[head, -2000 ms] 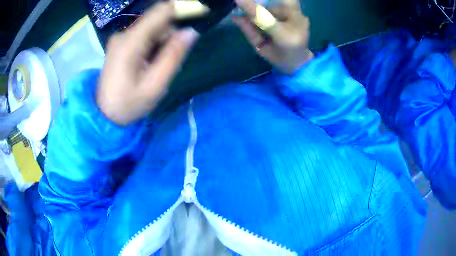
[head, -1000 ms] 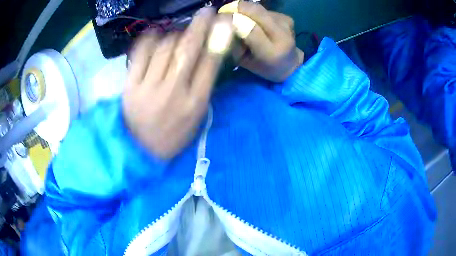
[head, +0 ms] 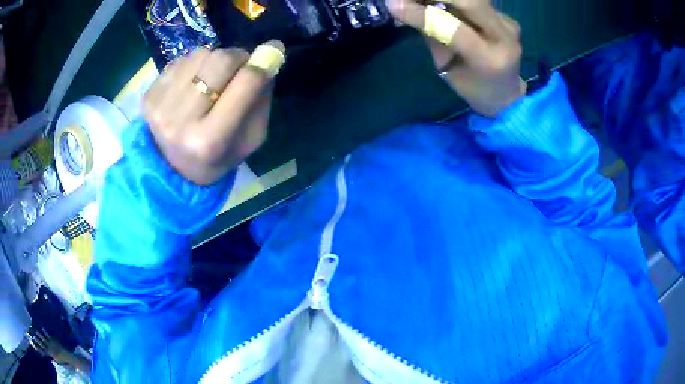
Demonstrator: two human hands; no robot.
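A black electronic unit (head: 300, 22) lies at the top of the view, cut off by the edge. It has boards, wires at its left end and an orange-yellow label inside. My left hand (head: 210, 112), with a ring and a pale yellow band on a finger, has its curled fingers at the unit's near left edge. My right hand (head: 473, 52), with a pale yellow band on a finger, is at the unit's right end, thumb and fingers bent together on its edge. The fingertips of both hands are partly hidden or blurred.
A white round base (head: 105, 124) with a tape roll (head: 73, 151) on it stands at left. A sheet with a yellow tape strip (head: 274, 180) lies beneath my left forearm. Another person's blue sleeve (head: 653, 135) is at right. A person's hand (head: 52, 346) shows at lower left.
My hands have moved apart from their close position over the unit. The unit shows more fully, with its label visible. My right hand is further right.
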